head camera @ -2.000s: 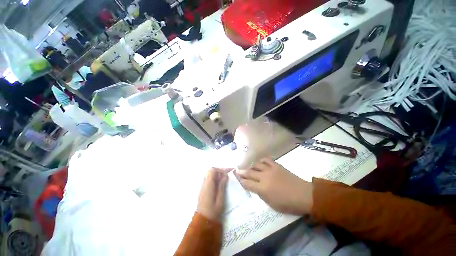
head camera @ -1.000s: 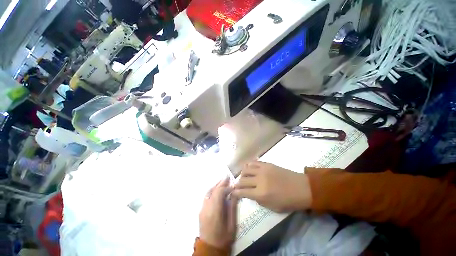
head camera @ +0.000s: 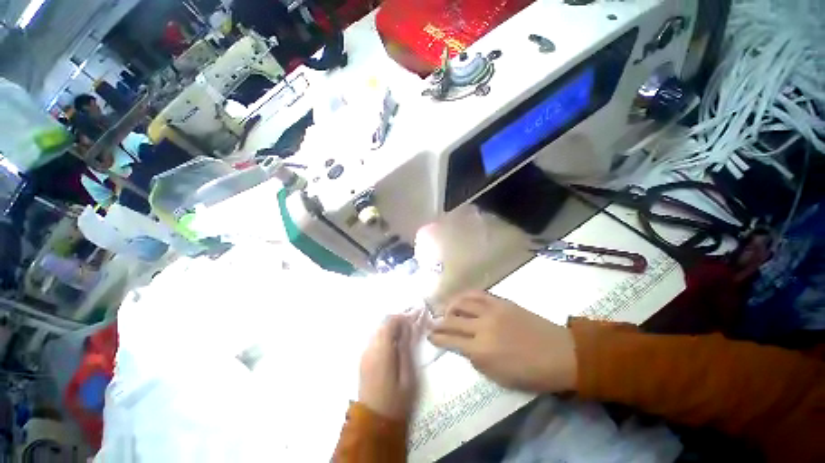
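Note:
A large white garment pile (head camera: 217, 362) lies left of the needle, washed out by glare. My left hand (head camera: 389, 366) and my right hand (head camera: 502, 339) meet in front of the needle area, both with fingertips on the edge of the white fabric piece (head camera: 423, 318). Both hands are slightly blurred. The white sewing machine (head camera: 407, 181) stands just beyond, with a green edge and a lit blue display (head camera: 538, 122). The needle and presser foot (head camera: 403, 260) are hard to make out in the glare.
Thread snips (head camera: 597, 256) and black-handled scissors (head camera: 678, 217) lie right of the bed plate. White strips (head camera: 760, 99) are heaped at the upper right. A red shiny bag (head camera: 434, 27) is behind the machine. The table has a printed ruler edge (head camera: 624, 294).
The view has shifted, so the machine appears farther right and lower than one second ago. My hands stay close together at the fabric edge, my left hand a little higher in the picture.

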